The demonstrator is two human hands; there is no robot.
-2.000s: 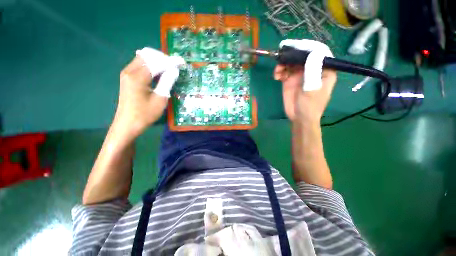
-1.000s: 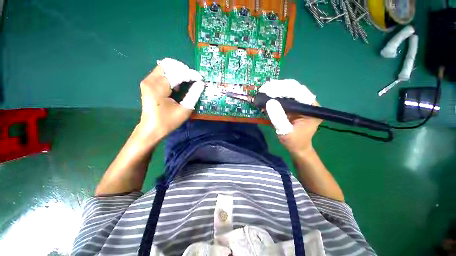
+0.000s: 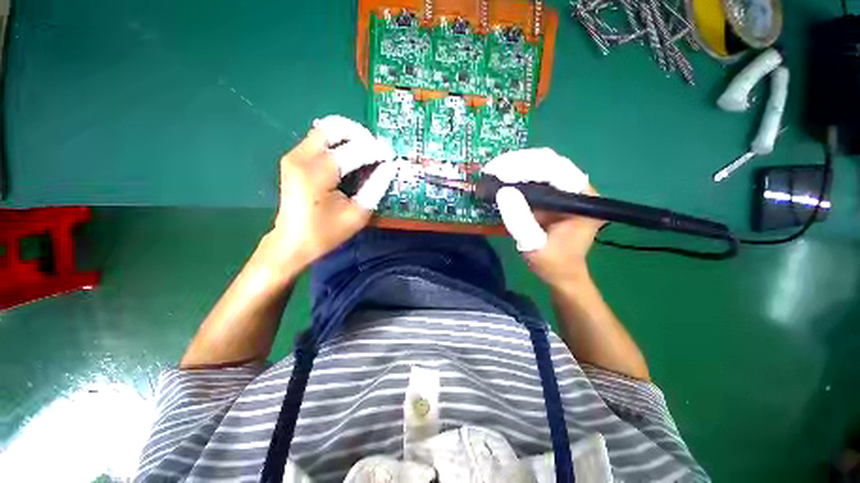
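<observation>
The green PCB panel [image 3: 454, 123] lies on the orange fixture [image 3: 551, 57], close in front of me. Several twisted leads [image 3: 484, 13] stick out past its far edge. My right hand [image 3: 552, 212], with white finger cots, holds the black soldering iron [image 3: 613, 209]. The iron's tip is over the panel's near row, left of its middle. My left hand [image 3: 330, 193], also with finger cots, is at the panel's near left, thumb and fingertips close together near the tip. Any solder wire between them is too fine to make out.
A pile of loose twisted leads [image 3: 651, 28] lies at the back right, beside a yellow-rimmed spool [image 3: 721, 26]. A white-handled tool [image 3: 771, 104], a small black box [image 3: 792, 198] and a dark station [image 3: 837, 85] are further right. A red stool [image 3: 57, 250] is at left.
The soldering iron has moved from the panel's far right edge to its near row. My left hand has moved to the near left and, since a second ago, slightly closer to the tip. The view has shifted.
</observation>
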